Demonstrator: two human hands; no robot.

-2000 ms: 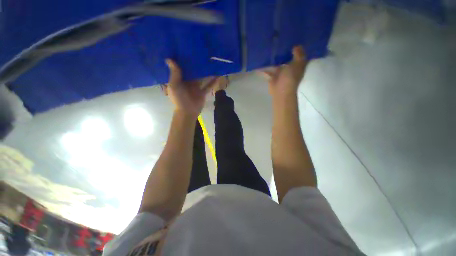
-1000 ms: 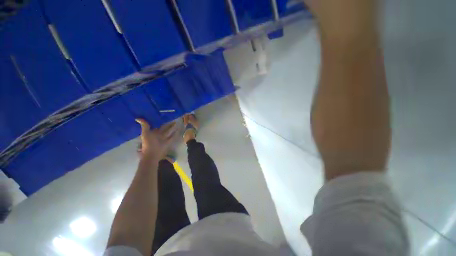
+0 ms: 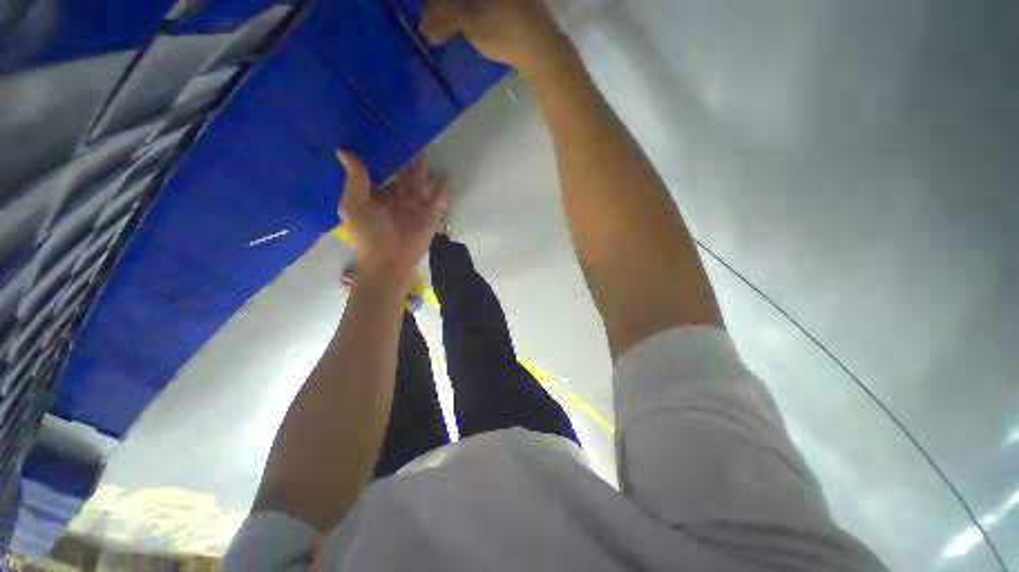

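Note:
A box stack fills the upper left, with a solid blue face and a grey-white layered side at the far left. My left hand is at the lower edge of the blue face, palm up with fingers and thumb spread. It closes around nothing. My right hand is at the top, at the right end of the blue boxes, with its fingers bent against them. Its grip is partly cut off, and I cannot tell whether it holds a box.
A plain grey wall with a thin dark line across it is on the right. The grey floor has a yellow line near my legs. A pale strip is on the blue face. Brown shapes lie at the bottom left.
The view has turned, so the stack's layered side now shows at the left. My right hand, out of the picture one second ago, is back in view at the boxes. My left hand stays spread.

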